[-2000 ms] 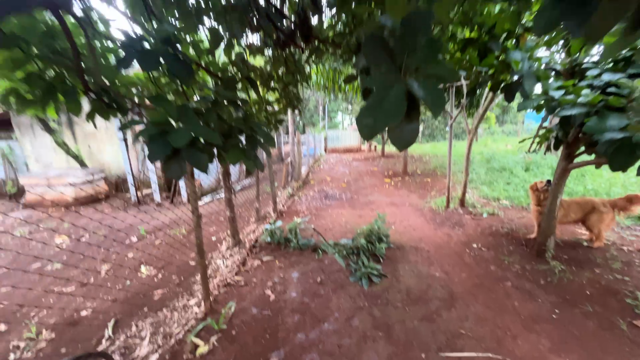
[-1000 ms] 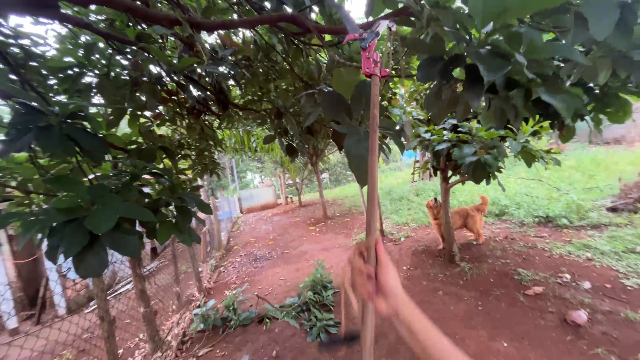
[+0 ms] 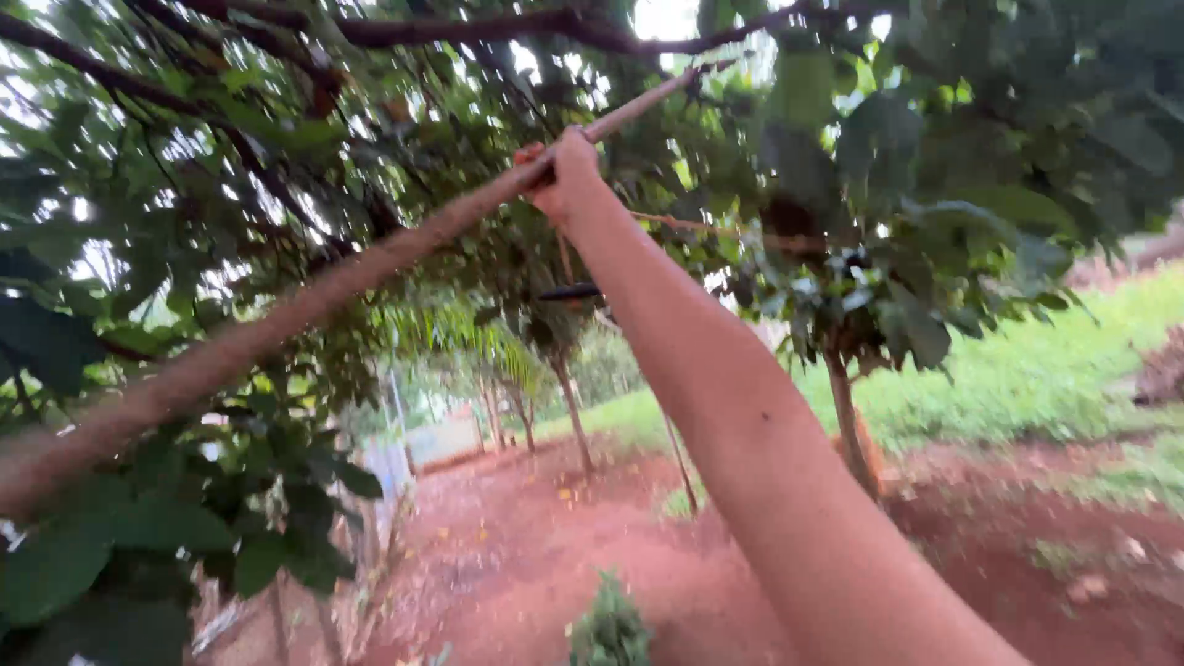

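My right hand (image 3: 562,176) is raised and closed around a long wooden pole (image 3: 370,268). The pole slants from the lower left edge up to the right, and its upper end reaches the leaves below a thick tree branch (image 3: 573,28). A cord (image 3: 680,222) runs to the right from near my hand, and a dark, narrow object (image 3: 572,292) hangs just below it. The tool at the pole's tip is too blurred to make out. My left hand is outside the view.
Leafy foliage (image 3: 120,518) hangs low at the left, beside a fence. Cut green leaves (image 3: 609,624) lie on the red soil (image 3: 518,555). A slim tree trunk (image 3: 851,425) stands at the right, with part of an orange-brown dog (image 3: 871,453) behind it and grass beyond.
The pole, upright one second ago with a red cutting head at its top, now slants across the view. My right hand has moved up with it. The view has tilted upward.
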